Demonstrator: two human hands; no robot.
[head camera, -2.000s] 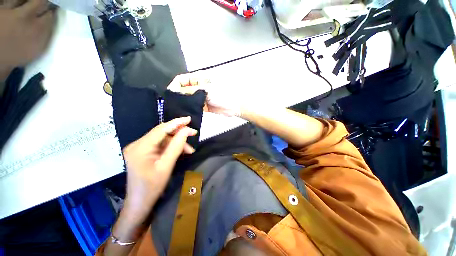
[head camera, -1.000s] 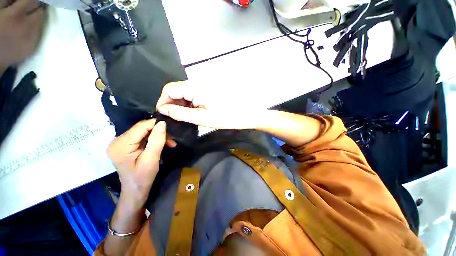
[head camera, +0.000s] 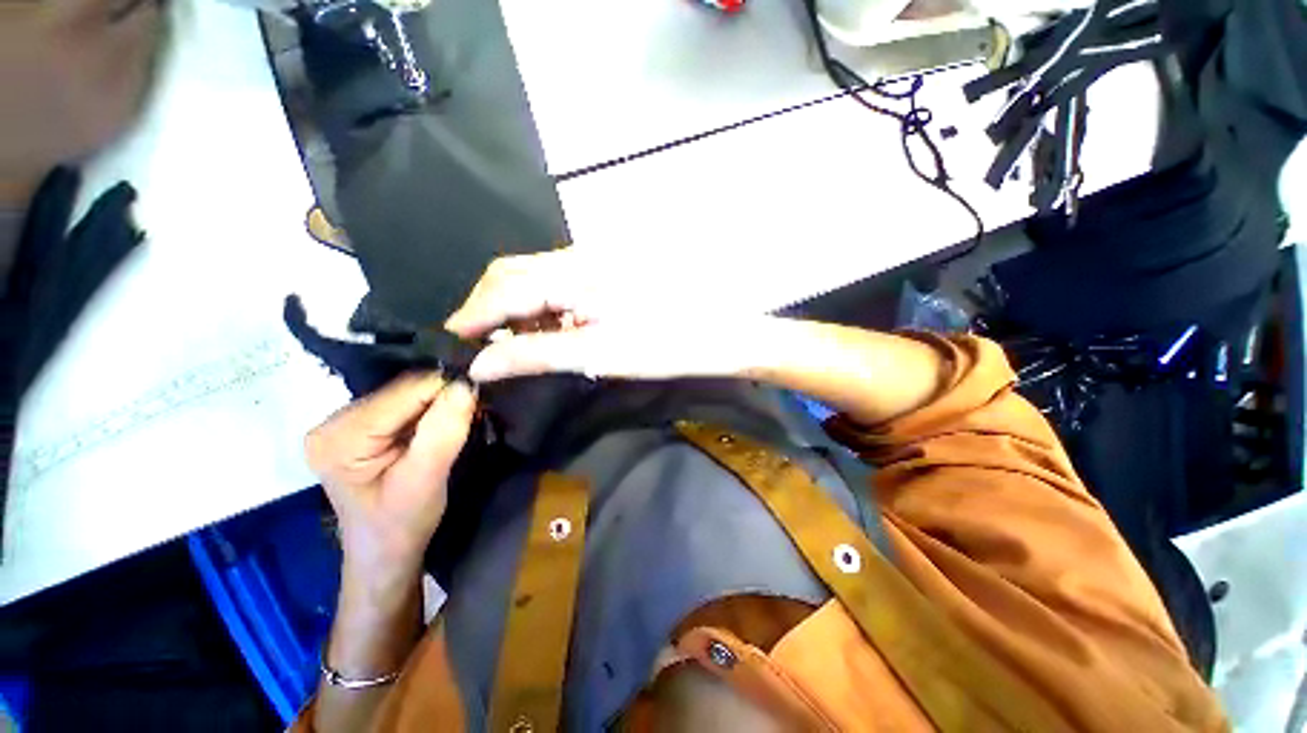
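A black fabric piece (head camera: 358, 355) lies bunched at the table's front edge, and both hands pinch it. My left hand (head camera: 394, 455) grips it from the left with thumb and fingertips. My right hand (head camera: 538, 322) comes from the right, its fingertips close to the left ones on the cloth. The zipper teeth on this piece do not show. A dark flat panel (head camera: 444, 179) stretches from the hands up to the presser foot (head camera: 409, 65) at the top.
Black strips (head camera: 65, 272) lie at the left, near another person's blurred hand (head camera: 72, 86). Black cord (head camera: 913, 122) and cut strips with pale ends (head camera: 1054, 100) lie at the right. A dark cloth pile (head camera: 1147, 287) hangs at far right. A blue bin (head camera: 265, 602) is below.
The hands have come together on the cloth, which was spread with silver teeth showing and is now folded and bunched. The view has shifted slightly.
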